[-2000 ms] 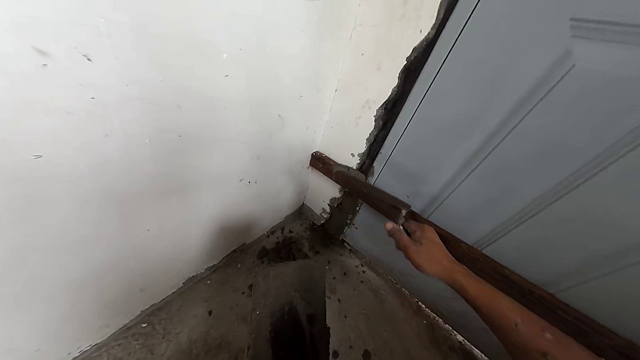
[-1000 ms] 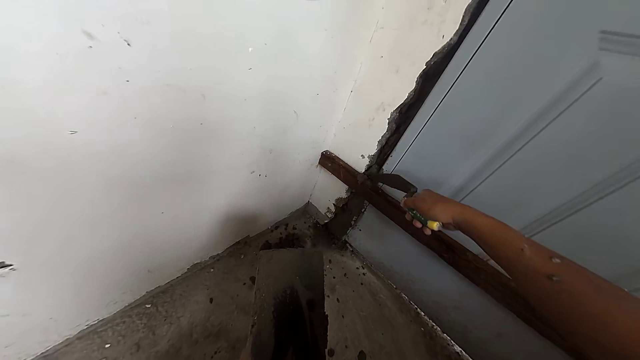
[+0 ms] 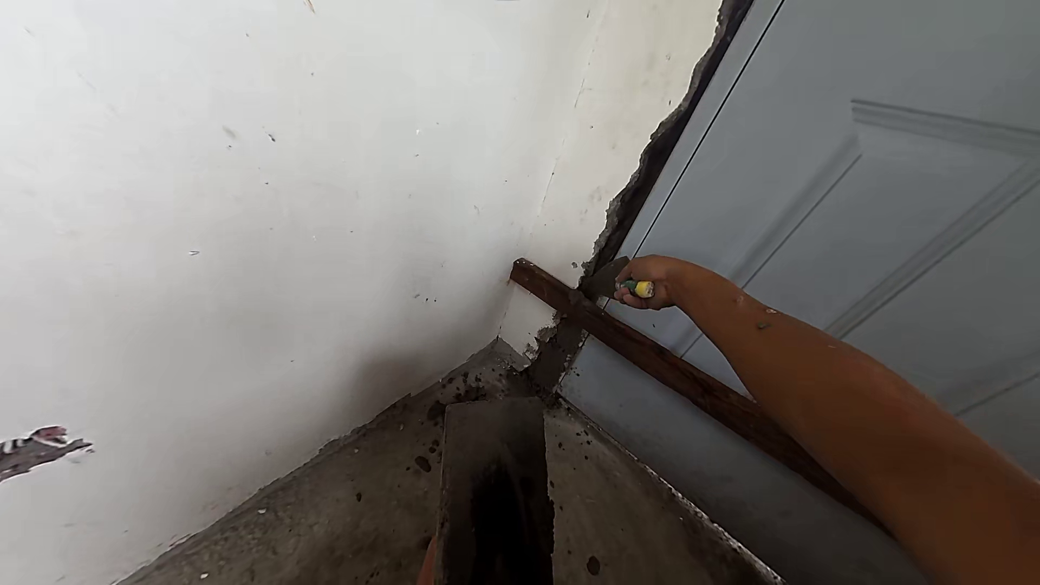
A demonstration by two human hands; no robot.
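My right hand (image 3: 650, 282) grips the green and yellow handle of a trowel (image 3: 605, 279), its blade against the rough gap (image 3: 638, 183) between the wall and the door frame. Just under the blade, a dark wooden bar (image 3: 666, 366) lies slanted across the gap and the grey door (image 3: 812, 203), its left end near the wall corner. Wet mortar (image 3: 556, 357) fills the gap below the bar. At the bottom, a flat board (image 3: 496, 479) with dark wet mortar on it reaches toward the corner. A sliver of my left hand (image 3: 428, 565) shows at the board's left edge; its grip is mostly hidden.
A white wall (image 3: 284, 203) rises on the left, with a chipped patch (image 3: 41, 453) low at its far left. Drops of mortar dot the concrete floor (image 3: 341, 504). A raised edge (image 3: 674, 496) runs along the foot of the door.
Two seconds ago my right hand was at the wooden bar; a second ago it held the trowel above it. The hand has since moved up and closer to the gap, and the blade's angle has changed.
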